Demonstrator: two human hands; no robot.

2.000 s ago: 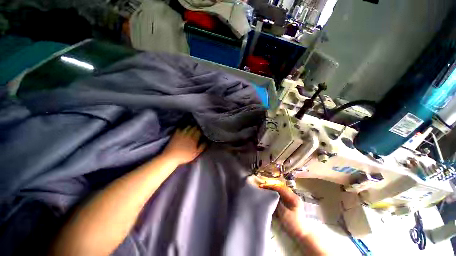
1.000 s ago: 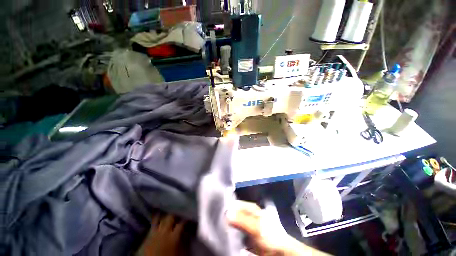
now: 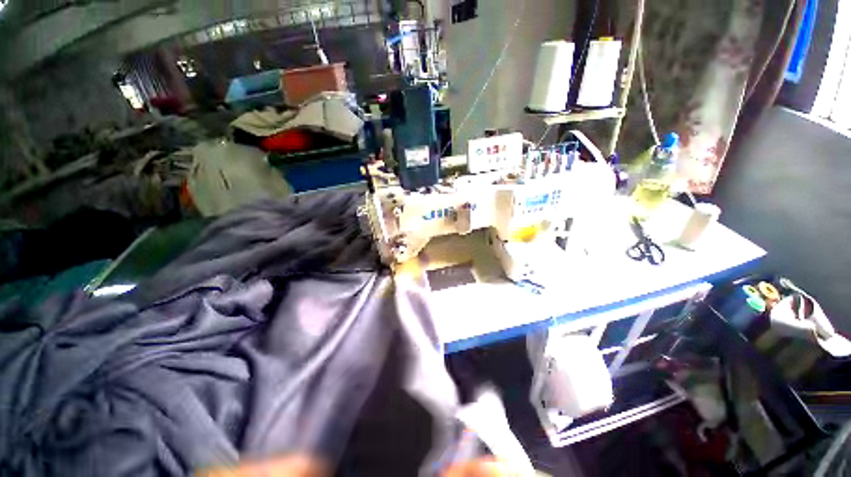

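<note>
Grey-purple cloth (image 3: pixel 317 321) fills the left and centre in folds. Its pale edge runs from under the needle end of the white sewing machine (image 3: pixel 471 210) down to my right hand (image 3: pixel 483 468). My right hand is blurred and cut off by the bottom edge; the cloth edge is drawn down to it and appears gripped. My left hand (image 3: pixel 266 466) is a blurred strip at the bottom edge, against the cloth; its fingers cannot be made out. The dark needle plate area (image 3: pixel 452 277) shows right of the cloth edge.
Scissors (image 3: pixel 645 250), a white thread cone (image 3: pixel 698 225) and a blue-capped bottle (image 3: pixel 657 172) stand or lie on the blue-edged table (image 3: pixel 597 296). Two large cones stand above. A white metal frame (image 3: pixel 611 415) is below. A dark bin with spools is at right. Cloth piles are behind left.
The view has swung away from the needle. My hands have moved from beside the needle down towards me, to the bottom edge. The cloth edge is now drawn down from the machine.
</note>
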